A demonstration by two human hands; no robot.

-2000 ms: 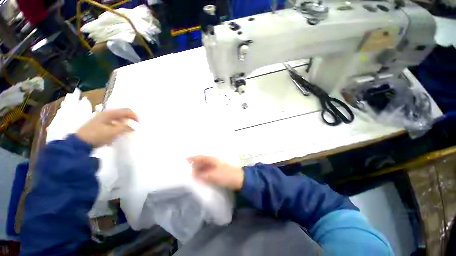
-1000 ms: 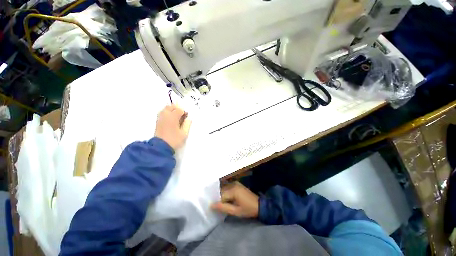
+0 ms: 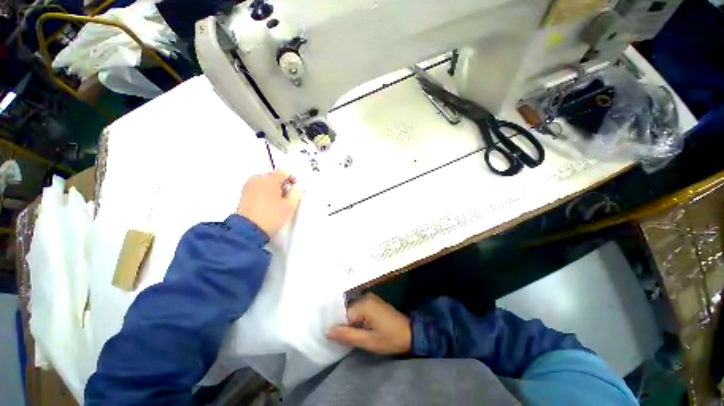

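Note:
A thin white fabric piece (image 3: 306, 293) lies under the needle area and hangs over the near table edge towards my lap. My left hand (image 3: 268, 203) presses or pinches it just in front of the presser foot (image 3: 313, 162); what its fingertips hold is too small to tell. My right hand (image 3: 376, 323) grips the fabric's right edge just below the table's front edge. The off-white sewing machine (image 3: 381, 44) stands across the top. Where the fabric ends on the white table (image 3: 171, 151) is hard to see.
Black shears (image 3: 496, 131) and slim metal snips (image 3: 441, 105) lie right of the needle. A clear plastic bag (image 3: 635, 119) with dark items lies at table right. A tan card (image 3: 132, 260) lies at left, beside a white fabric stack (image 3: 59, 277). Boxes stand at lower right.
My left hand has moved from the left side of the table to the needle area, bringing the fabric there. My right hand has moved down to the table's front edge. The view has shifted closer to the machine.

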